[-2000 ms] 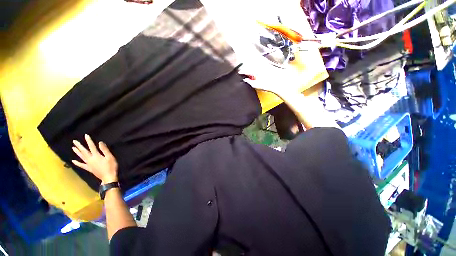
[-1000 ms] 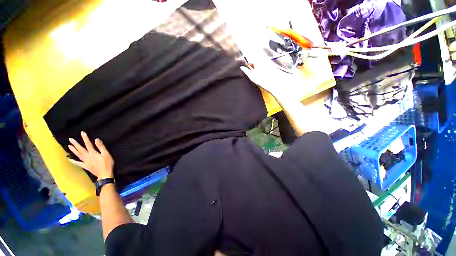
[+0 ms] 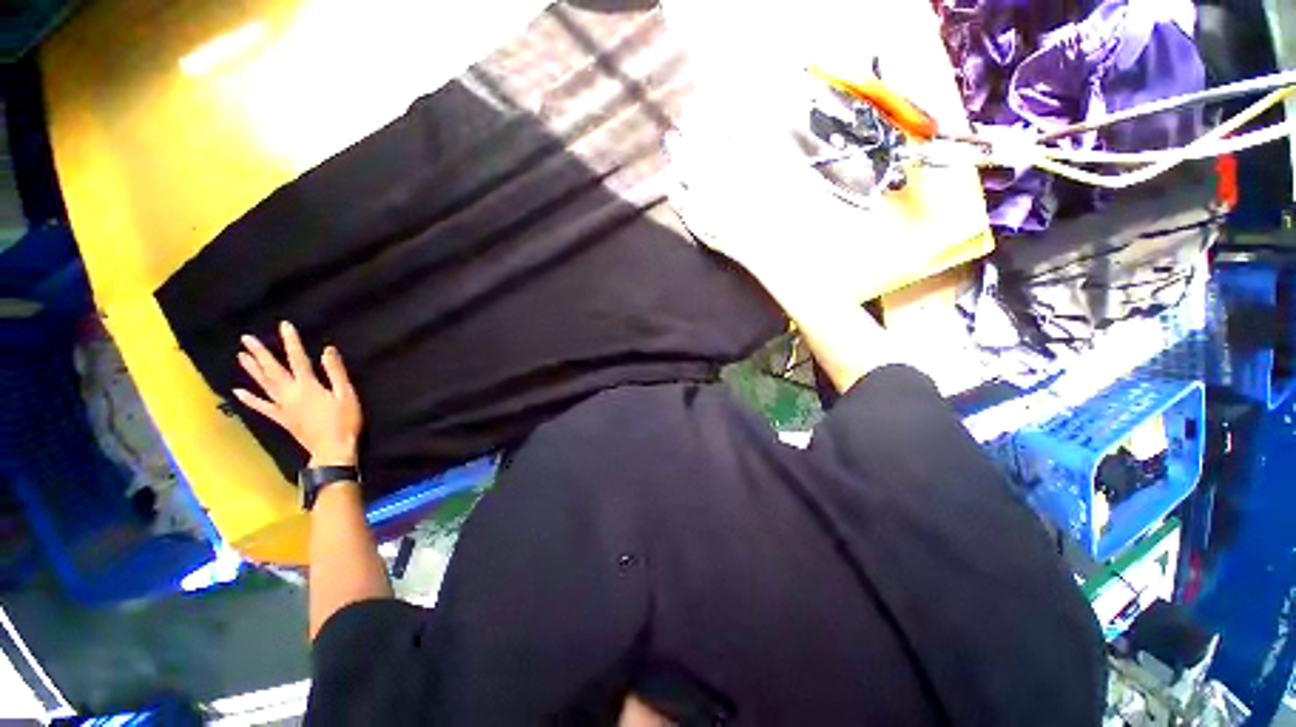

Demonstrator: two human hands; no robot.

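A wide black garment panel (image 3: pixel 455 270) lies on the yellow ironing table cover (image 3: pixel 121 156), with long folds running along it and its upper part lit by striped sunlight. My left hand (image 3: pixel 306 398) lies flat on the panel's lower left end, fingers spread, a dark watch on the wrist. My right hand (image 3: pixel 714 192) is at the panel's right edge; strong glare washes it out and its fingers cannot be made out. The steam iron (image 3: pixel 860 135), with an orange handle, rests at the table's right end, beyond my right hand.
Pale hoses (image 3: pixel 1123 164) run from the iron to the right. A purple satin heap (image 3: pixel 1087 85) lies beyond the table's right end, with a grey and black stack (image 3: pixel 1116 277) below it. A blue plastic crate (image 3: pixel 1109 469) holding dark cloth stands at the right.
The view has shifted, so the table and panel sit further right and the table's left end shows more. My right hand's fingers have become lost in glare. The panel's right edge looks slightly altered.
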